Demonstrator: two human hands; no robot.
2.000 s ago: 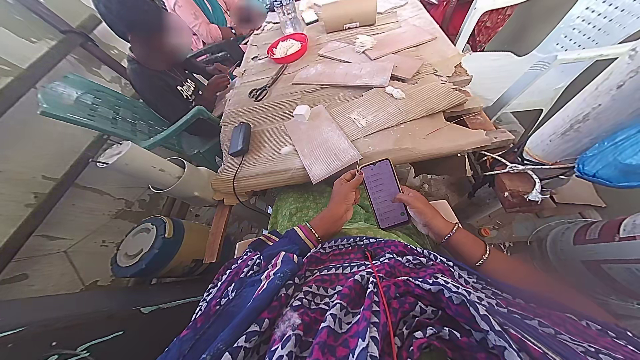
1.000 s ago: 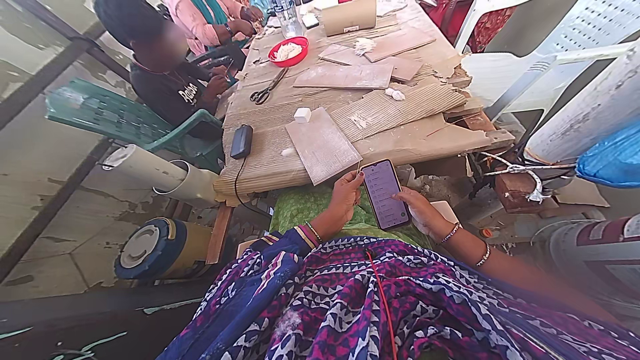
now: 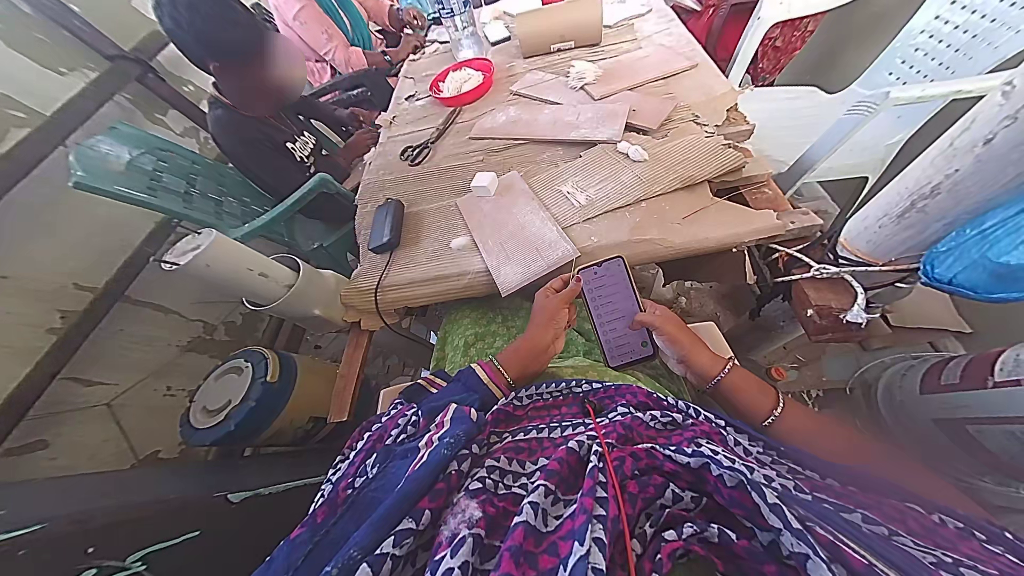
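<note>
A smartphone [image 3: 614,312] with its screen lit is held over my lap, below the near table edge. My left hand [image 3: 550,326] is at its left side, with a thin stick between thumb and finger. My right hand [image 3: 674,340] grips the phone's right edge, thumb over the screen. Just beyond lies a flat board [image 3: 520,232] dusted with white, a white block [image 3: 484,184] at its far edge. A small white lump [image 3: 460,242] lies left of the board. A black corded device [image 3: 386,226] rests further left, and scissors [image 3: 430,140] lie beyond.
A red bowl [image 3: 462,82] of white pieces, a plastic bottle [image 3: 460,28] and a cardboard roll [image 3: 558,28] stand at the back. More boards [image 3: 552,122] lie on the corrugated cardboard [image 3: 660,172]. A person [image 3: 280,120] sits at the left by a green chair [image 3: 184,180].
</note>
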